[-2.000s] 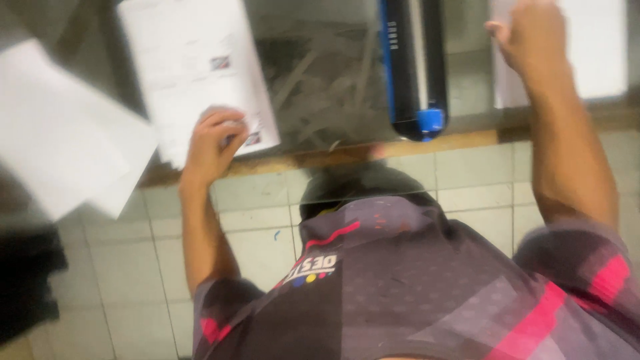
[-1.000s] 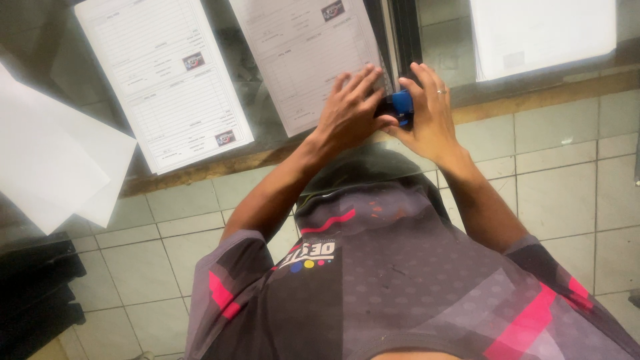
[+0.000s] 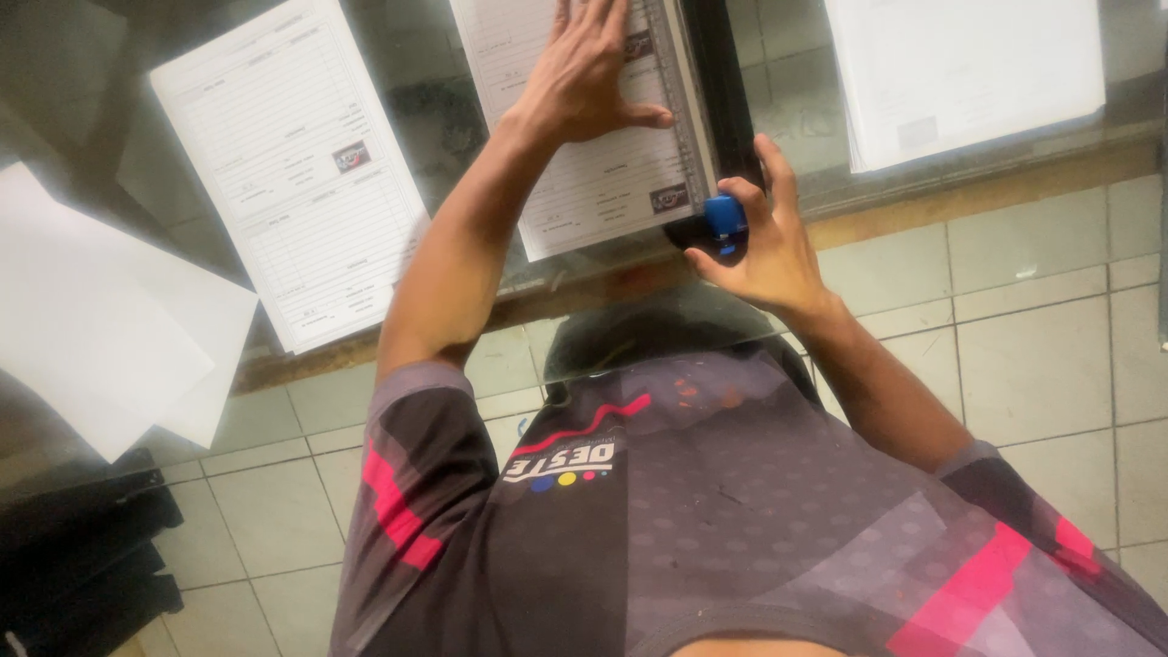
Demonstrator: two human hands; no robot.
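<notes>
My left hand [image 3: 584, 78] lies palm down, fingers spread, on a printed sheet [image 3: 570, 196] at the upper middle; its thumb reaches the clear ruler-like strip [image 3: 683, 119] along the sheet's right edge. That edge lies against a long black tool [image 3: 721, 82], apparently a paper trimmer. At the tool's near end sits a blue part [image 3: 726, 215], apparently its sliding head. Around the blue part my right hand [image 3: 762, 228] is spread, index finger at its upper side and thumb below; firm contact cannot be told. A printed stack [image 3: 292, 182] lies to the left.
Blank white sheets [image 3: 91, 319] overlap at the far left. Another paper stack [image 3: 972, 82] is at the upper right. The glass tabletop [image 3: 429, 100] has a wooden edge [image 3: 995, 192] above floor tiles. Black stacked objects [image 3: 91, 547] stand at lower left.
Two seconds ago my hands rested on separate stacks, and no sheet was on the trimmer. Since one second ago, my left hand has moved up the sheet from the blue part, while my right hand stays there.
</notes>
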